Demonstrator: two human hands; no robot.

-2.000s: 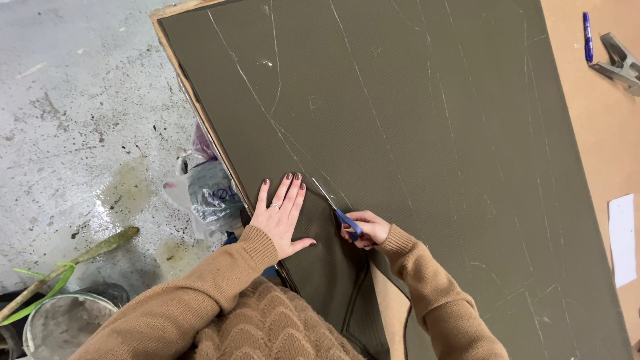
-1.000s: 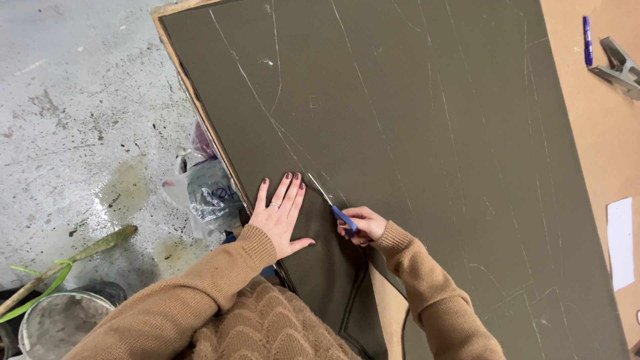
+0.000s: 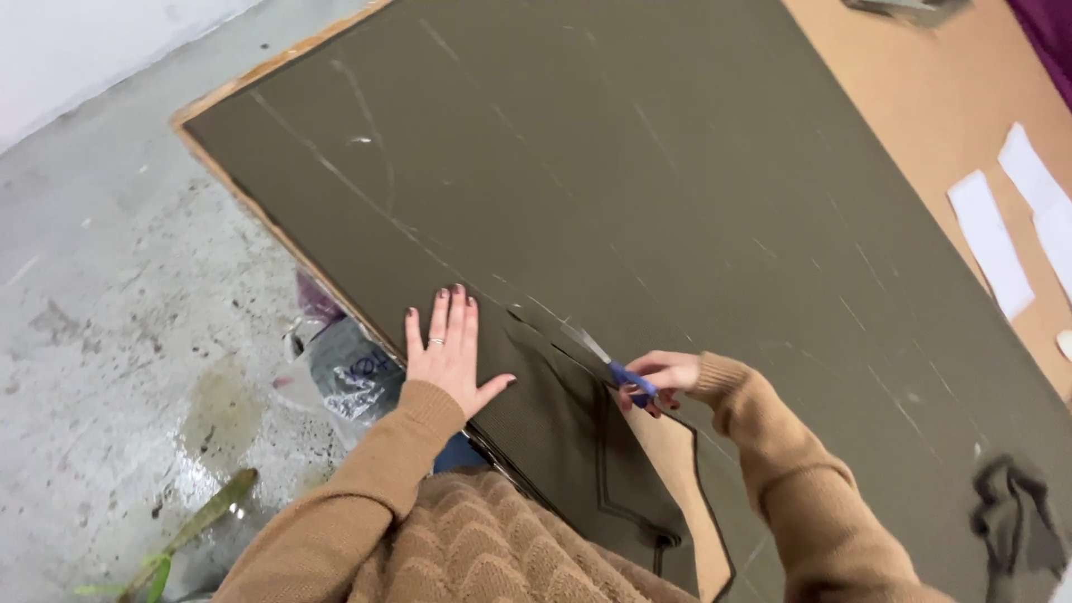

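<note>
Dark olive fabric [image 3: 670,209] with white chalk lines lies over the table. My left hand [image 3: 448,356] rests flat on it near the table's left edge, fingers spread, holding nothing. In my right hand [image 3: 662,377] are blue-handled scissors [image 3: 632,383], their blades angled up and left along a cut in the cloth. Beside the cut, a loose part of the fabric [image 3: 578,419] lies rumpled toward my body. Bare tan tabletop [image 3: 670,452] shows through the gap below the scissors.
White paper strips [image 3: 992,243] and a metal clamp [image 3: 909,7] lie on the tan surface at the right. A dark fabric scrap [image 3: 1013,519] is at lower right. Plastic bags [image 3: 352,368] stand beside the table's left edge, on a stained concrete floor [image 3: 126,335].
The view has shifted and turned. The scissors point farther from my left hand, and a dark open slit now shows between them. My left hand stays flat on the cloth.
</note>
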